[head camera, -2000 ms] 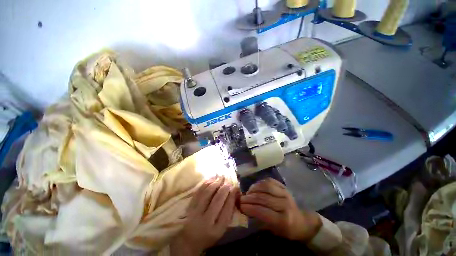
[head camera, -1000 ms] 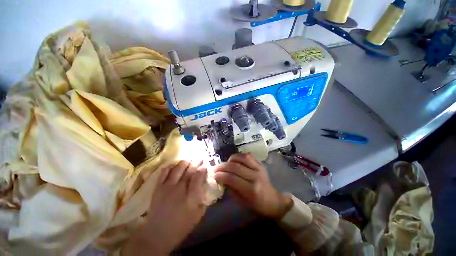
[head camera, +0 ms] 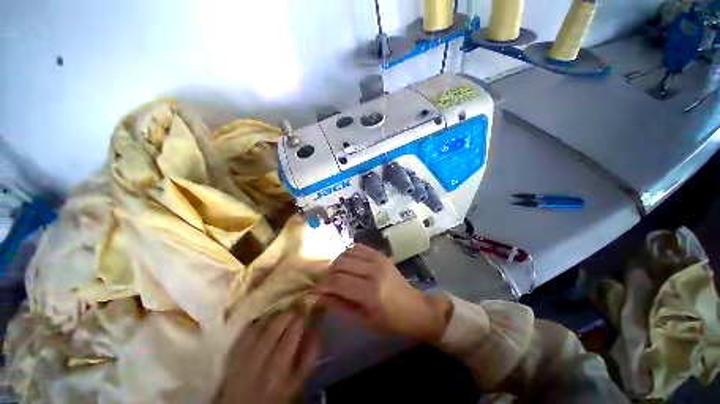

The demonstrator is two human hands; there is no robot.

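Note:
Pale yellow cloth (head camera: 268,272) runs from the large heap to the lit needle area (head camera: 335,225) of the white and blue overlock machine (head camera: 383,170). My right hand (head camera: 375,290) is on the cloth edge just in front of the needle area, its fingertips closed on the cloth. My left hand (head camera: 272,359) is lower and nearer to me, blurred, lying against the cloth; its fingertips are hard to make out. The bright lamp light washes out the cloth at the needle.
The cloth heap (head camera: 150,229) fills the left. Blue-handled snips (head camera: 548,201) and a red-handled tool (head camera: 497,249) lie on the table right of the machine. Thread cones (head camera: 505,20) stand behind. A crumpled cream bundle (head camera: 679,323) is low at right.
My left hand has moved down and away from the needle area. My right hand has moved over the cloth edge in front of it. The camera view has shifted.

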